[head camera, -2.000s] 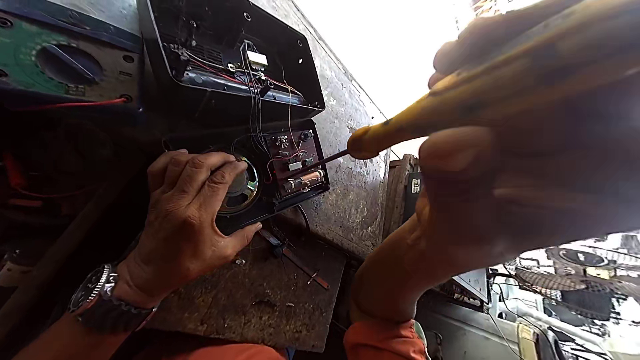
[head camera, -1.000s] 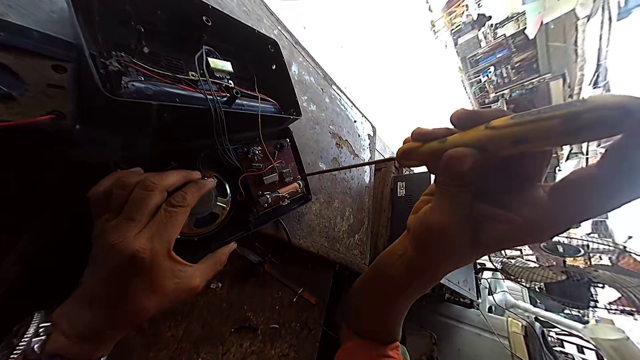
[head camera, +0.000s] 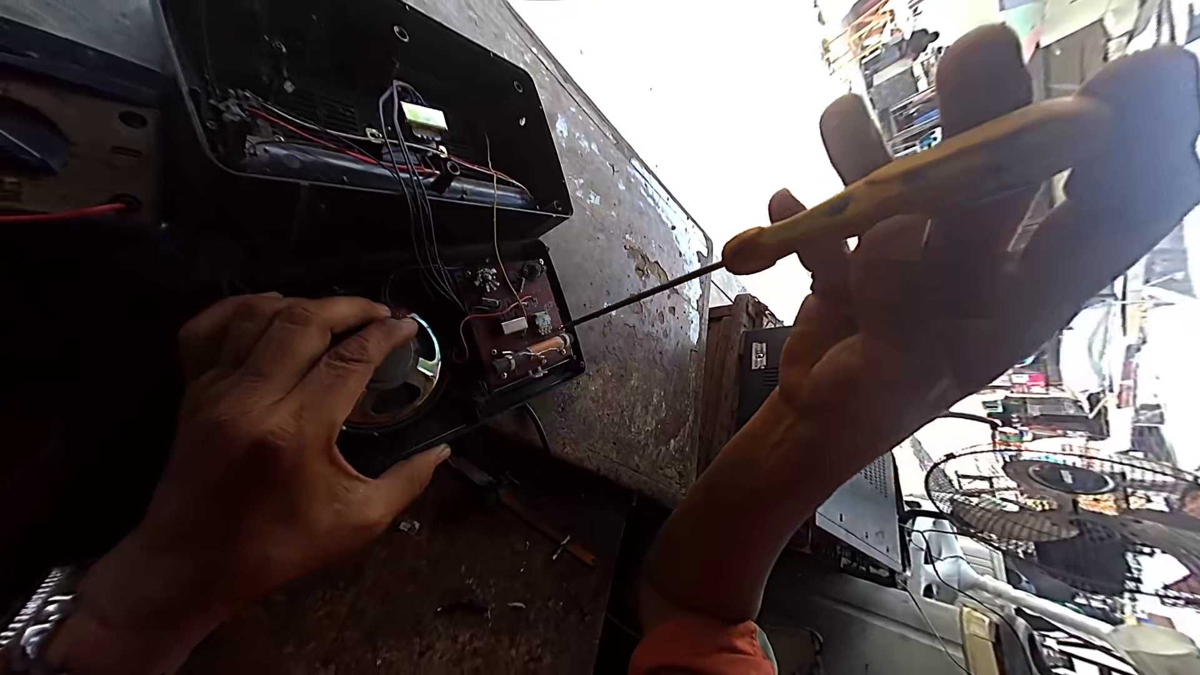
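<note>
My left hand (head camera: 281,412) grips the black front half of a radio's case around its round speaker (head camera: 403,375), thumb on the near edge. My right hand (head camera: 928,234) holds a screwdriver by its yellow handle (head camera: 844,206). The thin shaft reaches left to the edge of the brown circuit board (head camera: 511,314), near the copper-wound ferrite rod (head camera: 534,354); the exact contact of the tip cannot be told. Thin wires run from the board to the black rear half of the case (head camera: 328,202), which lies open behind it.
A multimeter (head camera: 75,159) with a dial and a red lead sits at the left. A worn metal surface (head camera: 628,375) extends right of the case. Another tool (head camera: 534,525) lies on the dark wooden bench (head camera: 450,600). A fan (head camera: 1041,487) and a grey metal box (head camera: 867,516) stand at the right.
The fingers of my right hand have spread around the screwdriver's handle since a second ago. My left hand stays on the speaker half of the case. The view has shifted somewhat.
</note>
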